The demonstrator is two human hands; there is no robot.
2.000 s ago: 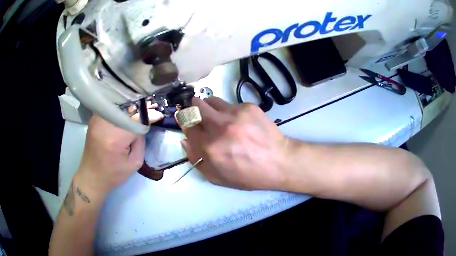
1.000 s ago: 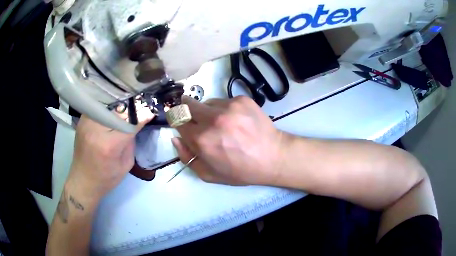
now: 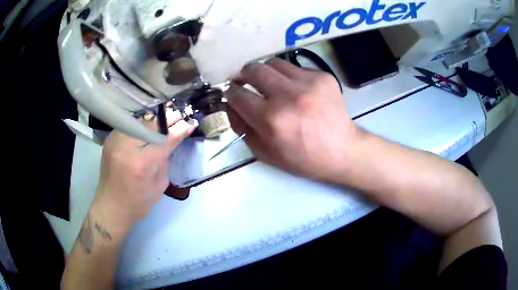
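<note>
The white sewing machine spans the top, with its presser foot area lit. My left hand is at the left of the foot, fingertips on a small dark fabric piece that is mostly hidden. My right hand is right of the foot, under the machine arm, its fingertips partly hidden. A thin silvery spike sticks out from under my right hand, pointing down-left. A beige ribbed cylinder sits just right of the foot.
Large black shears lie behind my right hand, mostly covered. A black smartphone lies beneath the arm, with red-and-black snips to its right. Dark cloth hangs at left. A printed ruler follows the table's front edge. A pale paper piece is at left.
My right hand has moved right and up, away from the foot, with the spike, and now covers most of the shears. My left hand stays beside the foot.
</note>
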